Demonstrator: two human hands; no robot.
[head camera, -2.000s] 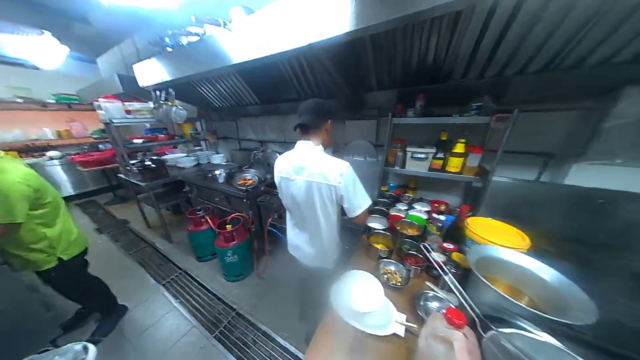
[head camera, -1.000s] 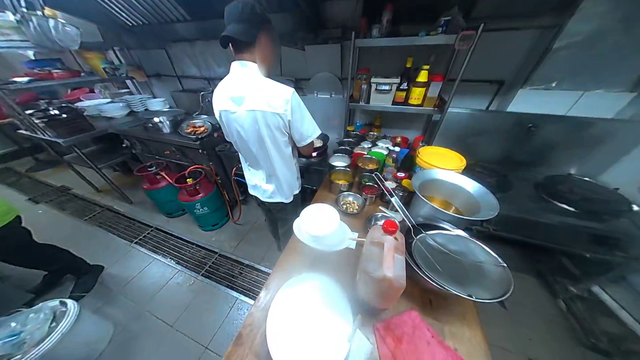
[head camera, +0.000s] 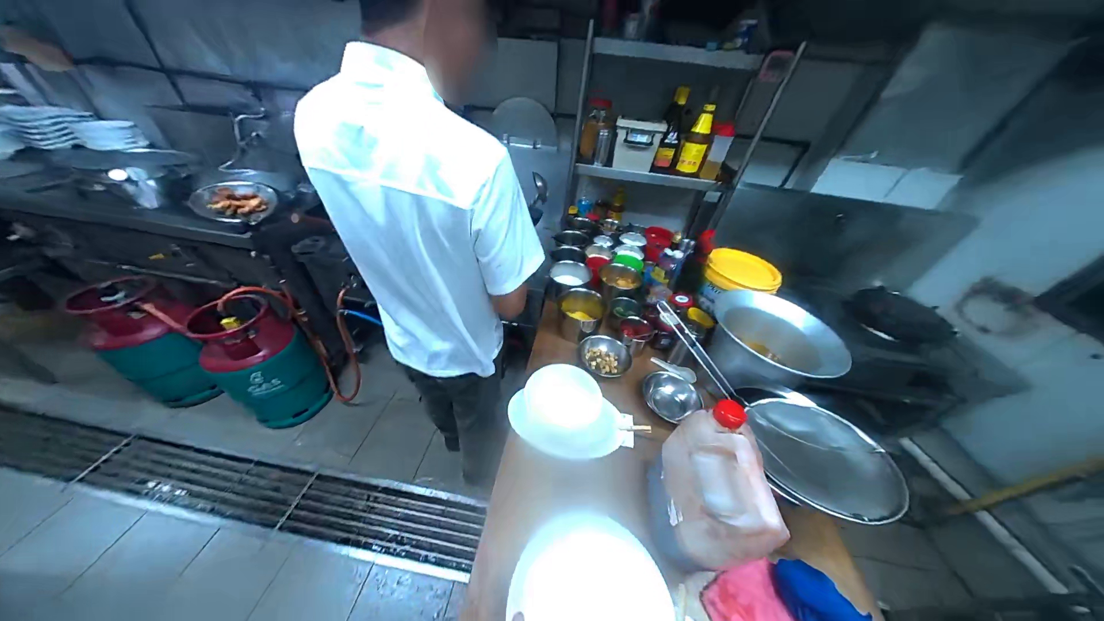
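At the bottom edge, a small spot on the rim of a large white plate (head camera: 591, 573) may be a fingertip of my left hand (head camera: 517, 616); its grip cannot be made out. My right hand does not show. Beyond the plate, a white bowl (head camera: 565, 397) rests on a white dish beside a paper-wrapped utensil. A plastic jug with a red cap (head camera: 720, 492) stands upright on the wooden table (head camera: 561, 496). Pink cloth (head camera: 746, 592) and blue material (head camera: 815, 592) lie by the jug. A steel bowl (head camera: 673, 395) sits behind it, near tongs (head camera: 694, 345).
A person in a white shirt (head camera: 414, 207) stands left of the table, back towards me. Sauce pots (head camera: 580, 312) crowd its far end below a shelf (head camera: 647, 175). A large metal pot (head camera: 776, 336) and strainer (head camera: 828, 457) are right. Gas cylinders (head camera: 263, 366) and a floor drain (head camera: 259, 496) are left.
The view has turned down and come closer to the table. The person in green at the left edge has gone out of view. Blue material now shows beside the pink cloth.
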